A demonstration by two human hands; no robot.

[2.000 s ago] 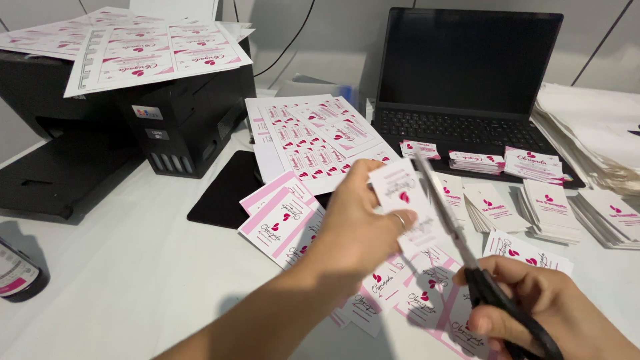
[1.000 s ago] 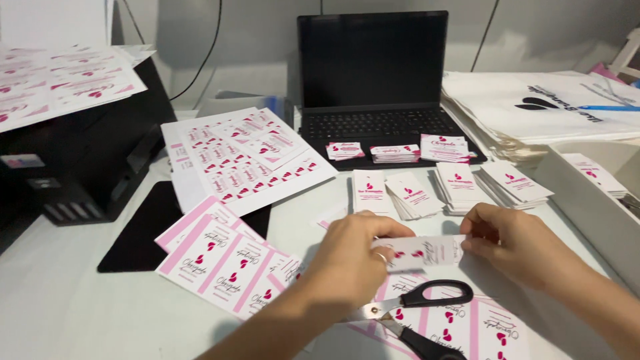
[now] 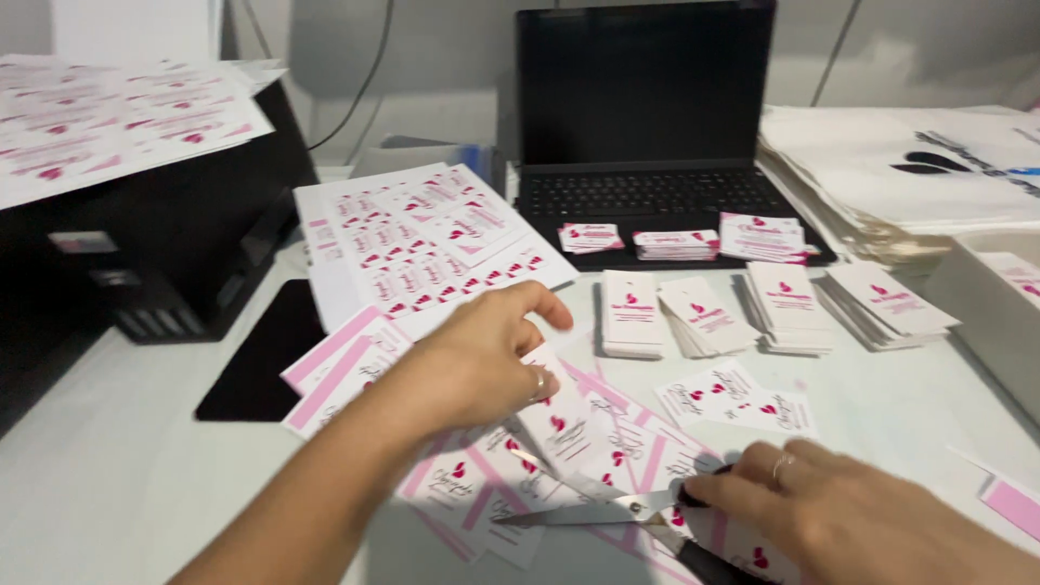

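My left hand (image 3: 496, 357) holds a white printed card strip (image 3: 561, 422) with pink marks between its fingers, over the scattered sheets. Below it lie the black-handled scissors (image 3: 634, 508), their blades spread over pink-striped printed sheets (image 3: 455, 487). My right hand (image 3: 804, 496) has its fingers at the upper handle loop; whether it grips the loop firmly cannot be told. Two small cut pieces (image 3: 735, 398) rest flat just above my right hand.
Stacks of white tags (image 3: 630, 317) stand before an open laptop (image 3: 642, 89) with card piles on its palm rest. A black printer (image 3: 162, 227) is at left, printed sheets (image 3: 422, 244) beside it. A light box (image 3: 991, 301) and white bags (image 3: 910, 171) are at right.
One second ago both hands held a strip above the scissors. My right hand has since left the strip and moved down to the scissor handle. Cut pieces now lie below the tag stacks.
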